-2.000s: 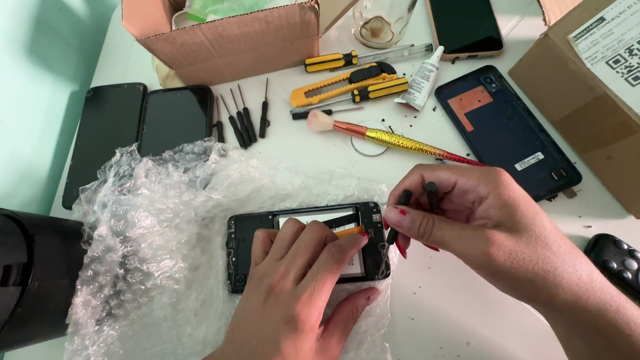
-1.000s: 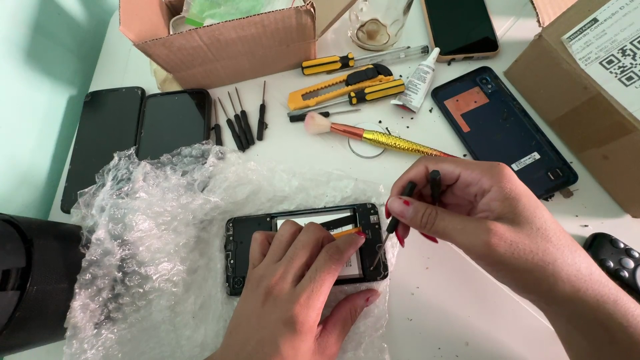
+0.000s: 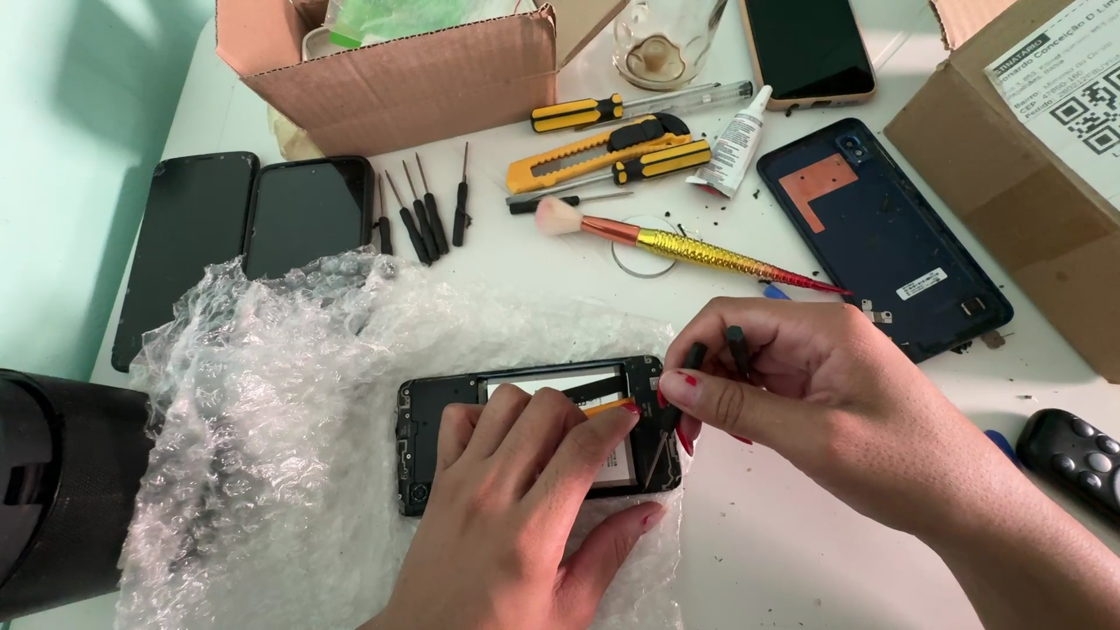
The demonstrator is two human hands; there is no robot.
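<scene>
An opened smartphone (image 3: pixel 437 402), its battery and inner frame bare, lies on bubble wrap (image 3: pixel 262 455). My left hand (image 3: pixel 516 499) rests across its middle, fingertips over the battery and the orange flex cable (image 3: pixel 608 408), thumb by the lower edge. My right hand (image 3: pixel 787 394) pinches a small black precision screwdriver (image 3: pixel 669 420), whose thin shaft slants down to the phone's lower right corner. A second black driver handle (image 3: pixel 738 350) sticks up between the fingers of that hand. Whether the tip sits in a screw cannot be told.
A blue phone back cover (image 3: pixel 892 245), a makeup brush (image 3: pixel 700 251), a yellow utility knife (image 3: pixel 595 153), a glue tube (image 3: pixel 735 144) and small screwdrivers (image 3: pixel 429 210) lie beyond. Cardboard boxes (image 3: pixel 394 87) stand behind and at right; a black cylindrical object (image 3: pixel 70 499) is at left.
The screwdriver in my right hand has tilted, and its shaft now shows against the phone's right end. My left hand has stayed on the phone.
</scene>
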